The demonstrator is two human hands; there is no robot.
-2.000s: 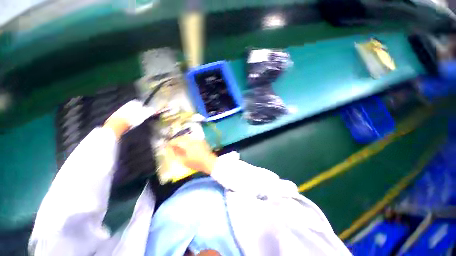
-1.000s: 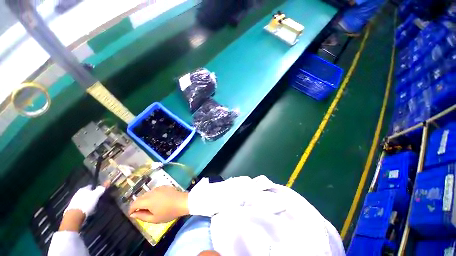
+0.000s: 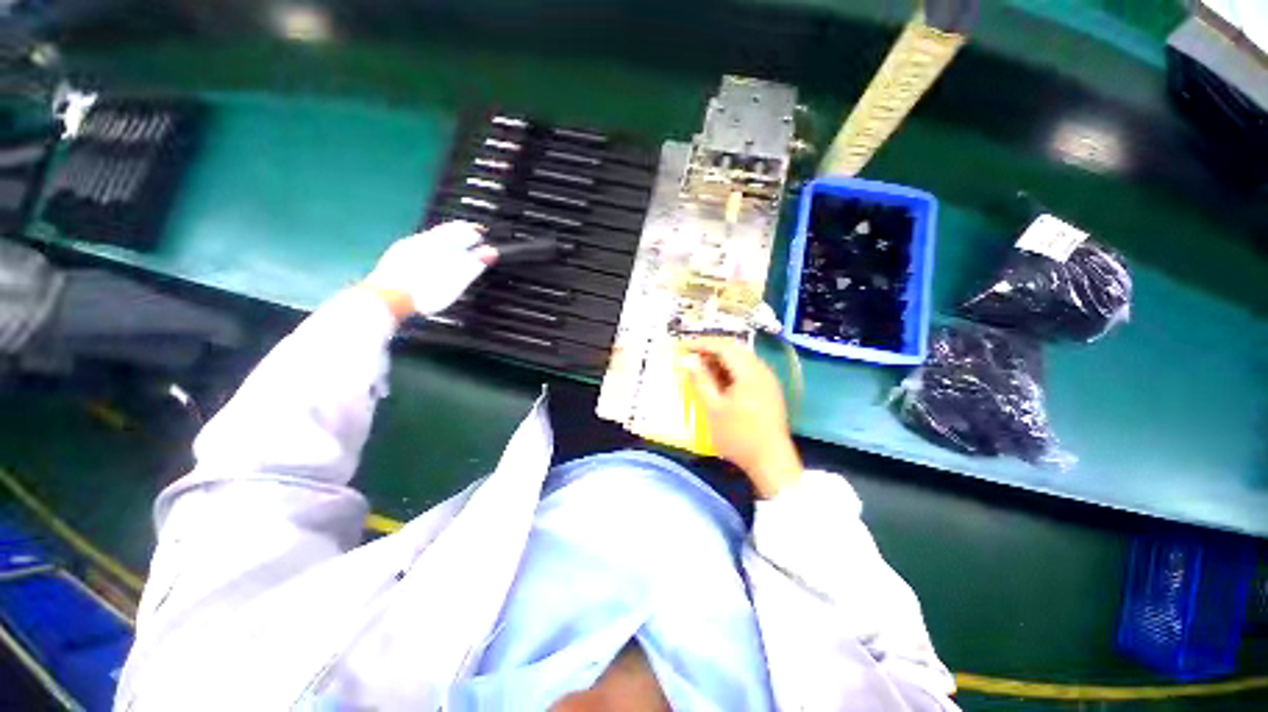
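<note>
My left hand (image 3: 437,267), in a white glove, is over the left part of the black foam tray (image 3: 601,365). It holds a black rod-shaped workpiece (image 3: 529,252) that points right above the slots. Several similar rods lie in the tray's parallel slots, some with silver sections. My bare right hand (image 3: 737,406) is at the near end of the silver-grey fixture (image 3: 665,285), beside its yellow plate (image 3: 681,420). Its fingers are curled, and whether they hold anything is unclear.
A blue bin (image 3: 923,278) of small black parts stands right of the fixture. Two clear bags with black contents (image 3: 1064,295) lie further right. A yellow ruler-like post (image 3: 890,98) rises behind. Another dark tray (image 3: 123,174) and a person's grey sleeve (image 3: 84,309) are at the left.
My left hand has moved from the fixture to over the tray with the black workpiece. My right hand stays at the fixture's near end. The view has turned left.
</note>
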